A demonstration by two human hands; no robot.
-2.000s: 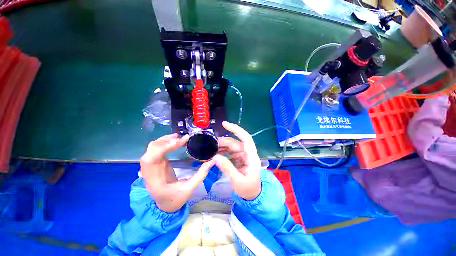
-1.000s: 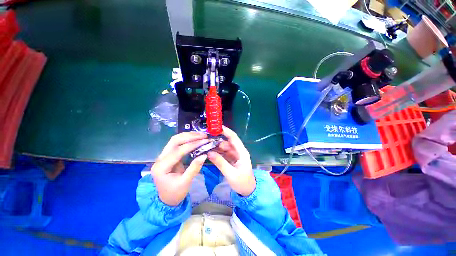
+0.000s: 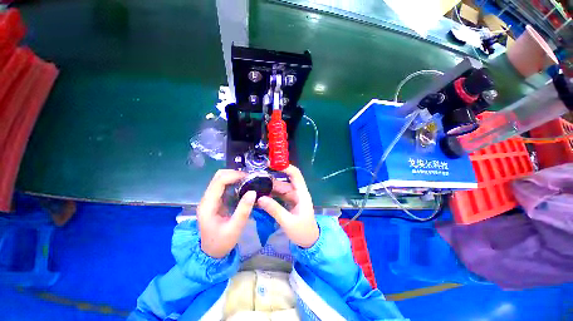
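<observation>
A round dark watch case [image 3: 256, 185] is held between both hands just in front of the press, tilted, its dark face toward me. My left hand [image 3: 221, 214] grips its left side and lower rim with fingers and thumb. My right hand [image 3: 294, 210] holds its right side, thumb at the lower edge. The black toggle clamp press [image 3: 271, 61] stands upright behind the hands. Its red ribbed handle [image 3: 278, 143] points down toward me. The shiny round holding fixture [image 3: 256, 160] shows on the press base just beyond the case.
Crumpled clear film [image 3: 209, 143] lies left of the press. A blue tester box [image 3: 414, 147] with a black-knobbed gauge [image 3: 462, 100] stands right, with thin tubing near it. Red-orange trays are stacked far left [image 3: 25, 94] and right [image 3: 499, 163]. A person's purple sleeve [image 3: 496, 244] is at far right.
The case has turned in my hands from dark face up, to nearly edge-on, to a tilted dark face. The hands stay in front of the press. The camera view has shifted slightly.
</observation>
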